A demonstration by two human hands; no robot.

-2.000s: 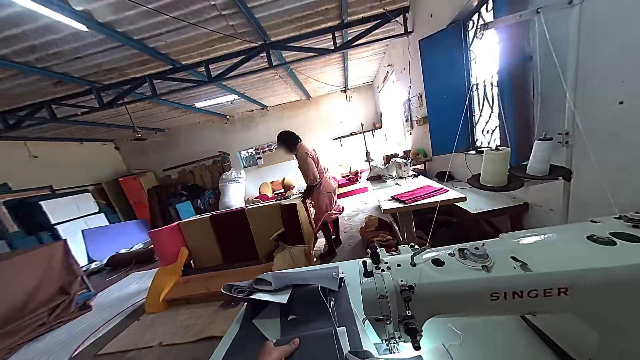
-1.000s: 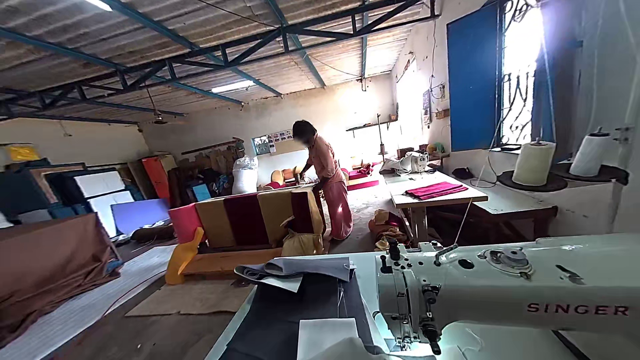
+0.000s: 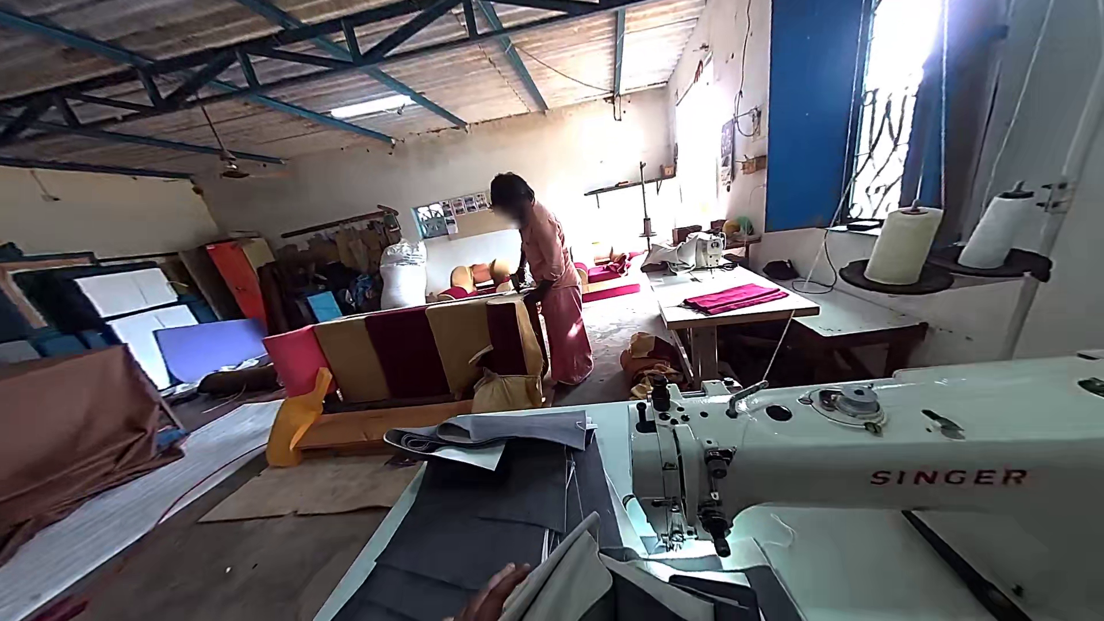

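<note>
My left hand shows only in part at the bottom edge, its fingers against a raised, folded piece of grey fabric with a pale underside. My right hand is out of sight. Dark grey fabric lies over the sewing table, left of the needle area, with a folded grey piece across its far end. The white Singer sewing machine stands on the right, its needle and presser foot lit from beside. Some fabric reaches the area just under the presser foot.
Two thread cones stand on holders at the right, threads running upward. Beyond the machine, a table bears red cloth. A person bends over a striped sofa at mid-room. Brown cloth drapes something at the far left.
My left hand, out of view one second ago, shows again at the bottom edge beside the fabric. A grey piece there now stands up in folds; a pale piece lay flatter before.
</note>
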